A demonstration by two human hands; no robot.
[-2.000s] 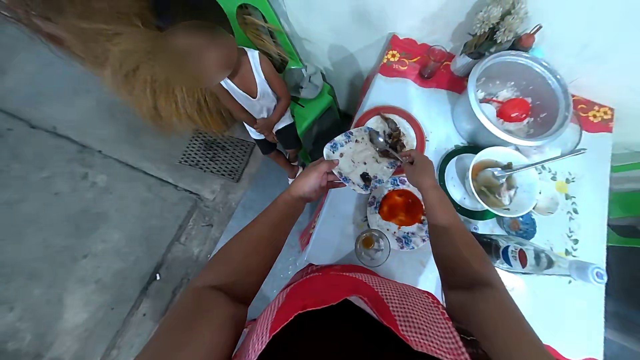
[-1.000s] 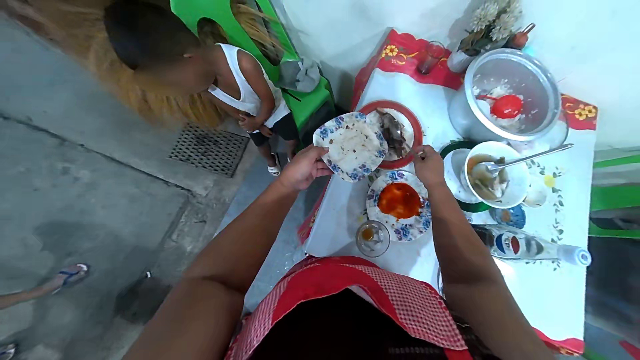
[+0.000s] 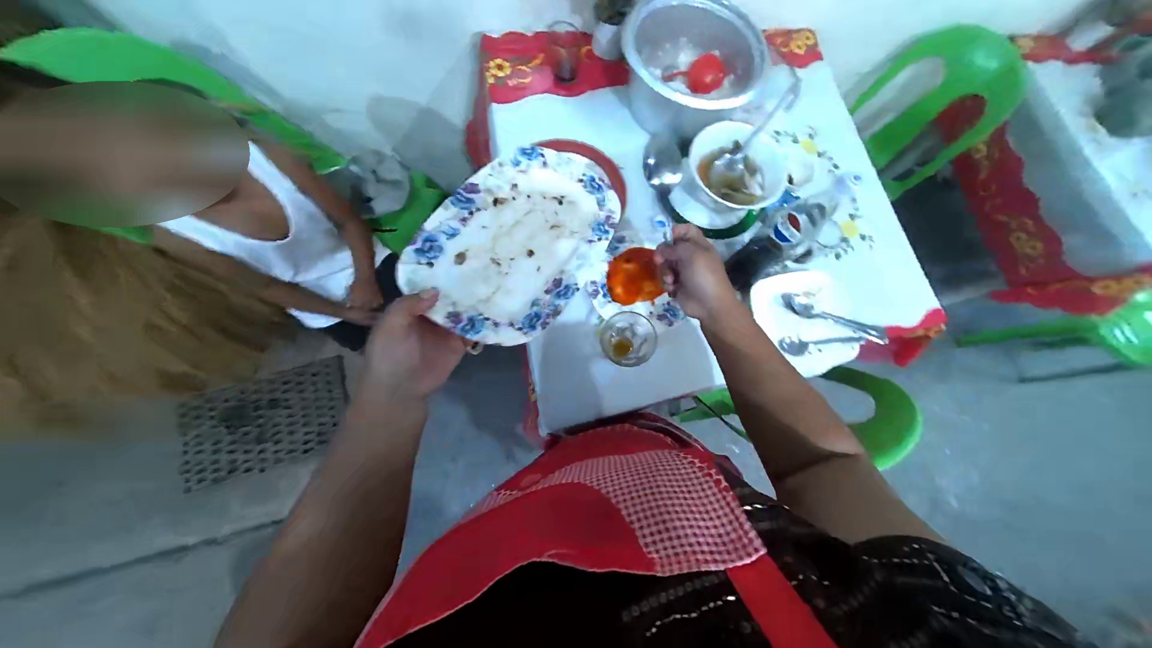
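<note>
My left hand (image 3: 418,346) grips the lower left rim of a floral oval plate (image 3: 517,243), tilted and dotted with food scraps. My right hand (image 3: 695,270) is closed around the handle of a metal spoon (image 3: 662,164), with its bowl pointing away from me. Beneath that hand, a second floral plate (image 3: 668,310) holds orange-red sauce (image 3: 634,275). A small glass bowl (image 3: 627,339) with a little brown liquid stands nearer me. The raised plate covers most of a red-rimmed plate (image 3: 594,155). A white soup bowl (image 3: 738,166) with a ladle is to the right.
A large metal pot (image 3: 695,54) with a red scoop stands at the wall. A Pepsi bottle (image 3: 787,228) lies near the soup bowl, beside a white tray (image 3: 805,297) with spoons. A person (image 3: 279,216) is close on the left by a green chair. Another green chair (image 3: 954,90) is right.
The view has shifted, showing more to the right. The plate in my left hand now covers most of the red-rimmed plate. The dark scraps seen on it two seconds ago are mostly gone.
</note>
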